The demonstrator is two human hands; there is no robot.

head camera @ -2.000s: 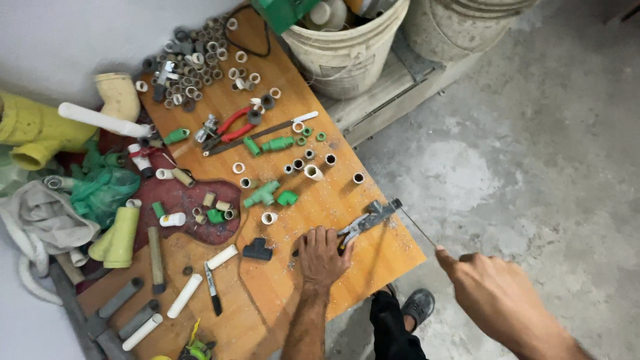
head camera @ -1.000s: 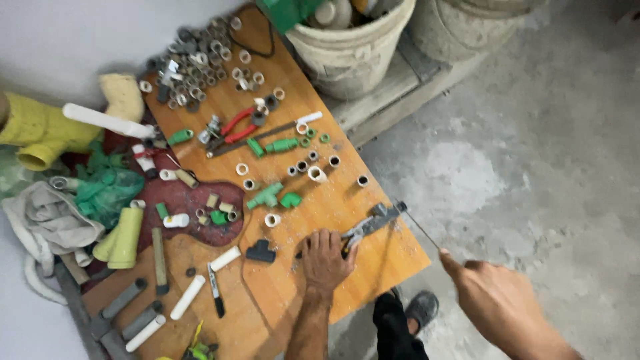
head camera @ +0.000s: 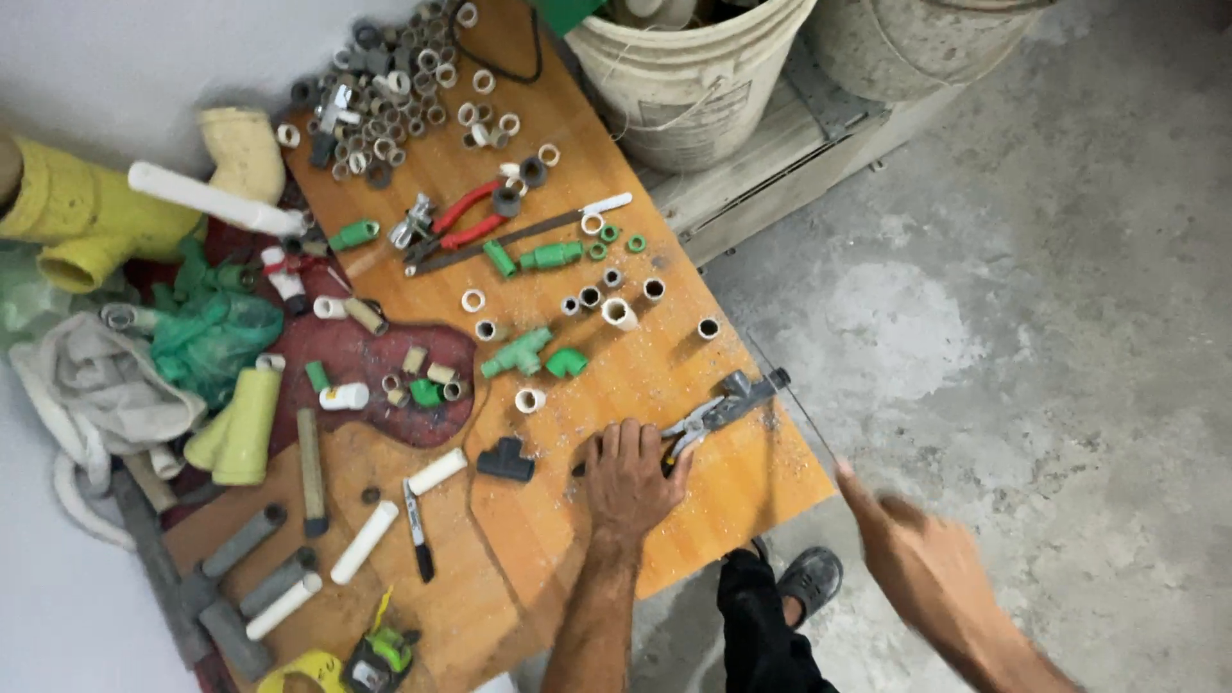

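My left hand (head camera: 630, 476) presses down on the handles of locking pliers (head camera: 695, 423) on the wooden board. The pliers' jaws clamp a grey pipe tee fitting (head camera: 735, 385) near the board's right edge. Beyond that edge, my right hand (head camera: 919, 549) grips one end of a thin saw blade (head camera: 807, 422), which lies across the fitting's outer end; the hand is slightly blurred. Pale shavings are scattered around the fitting. A dark grey tee (head camera: 506, 460) lies left of my left hand, and a green tee (head camera: 518, 352) and green elbow (head camera: 567, 362) lie above it.
Red-handled pliers (head camera: 472, 217), a long file (head camera: 529, 231), cut pipe rings (head camera: 414, 87), white pipe pieces (head camera: 366, 542), a marker (head camera: 418, 529) and a tape measure (head camera: 380, 657) lie on the board. A white bucket (head camera: 688, 96) stands behind. Yellow pipe fittings (head camera: 96, 202) are at left.
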